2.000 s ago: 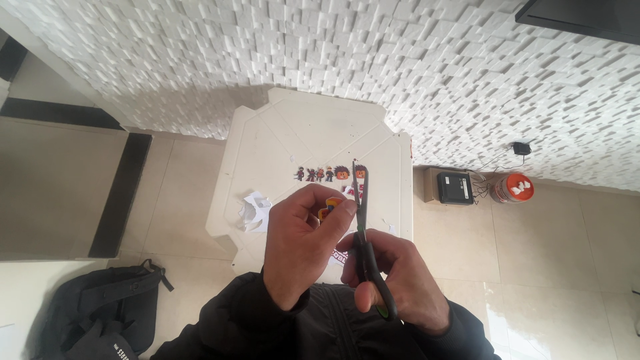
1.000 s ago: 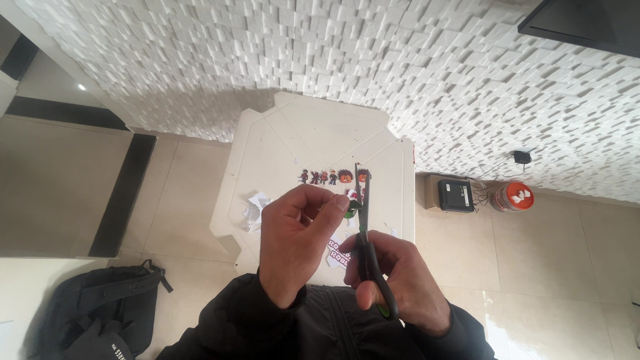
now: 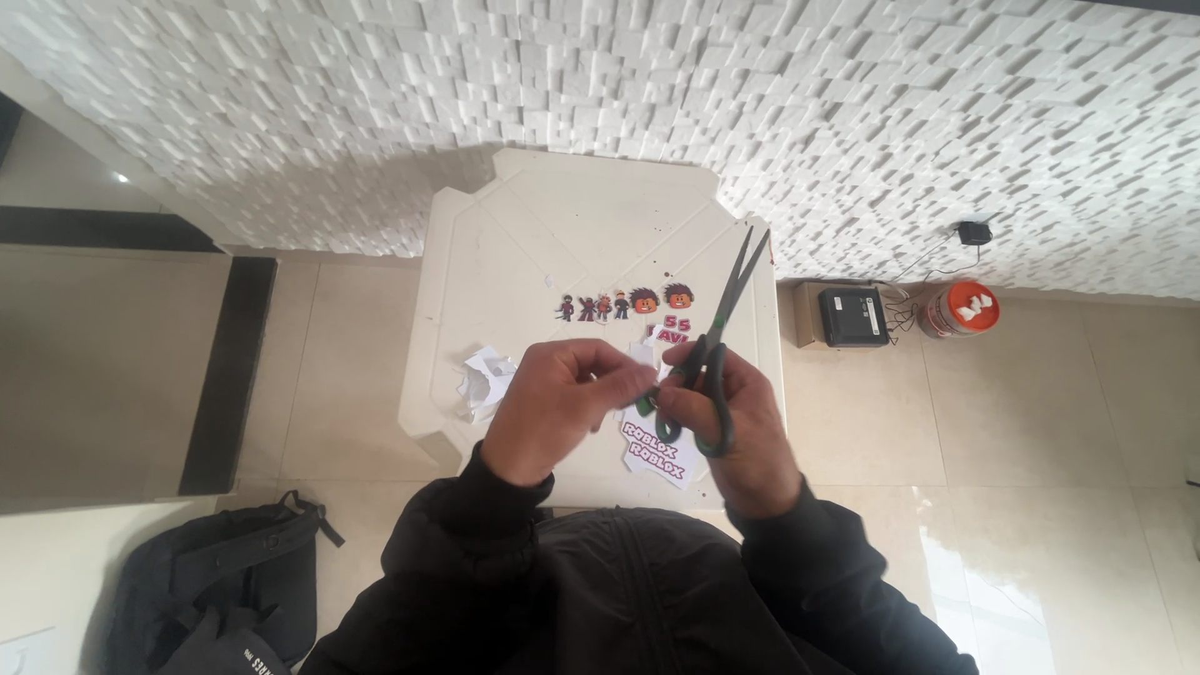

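Note:
My right hand [image 3: 736,412] grips a pair of black and green scissors [image 3: 718,342], whose blades point up and stand slightly apart. Close beside it is my left hand [image 3: 567,398], thumb and forefinger pinched near the scissor handles; a small green piece [image 3: 647,401] shows between the two hands. Beyond them on the table lie several cut-out figures [image 3: 603,307] in a row, with two cut-out cartoon heads [image 3: 660,299] at the right end. Red and white letter cut-outs [image 3: 673,329] lie just below the heads. A paper piece with printed lettering [image 3: 656,452] lies under and in front of my hands.
Crumpled paper scraps [image 3: 486,380] lie on the left of the white plastic table [image 3: 600,202]. A textured white wall stands behind it. On the floor are a black device on a box [image 3: 853,316], a red-lidded tub [image 3: 966,307] and a black backpack [image 3: 220,581].
My right hand has tilted the scissors; their blades, earlier beside my left fingertips, now point up to the right, away from them.

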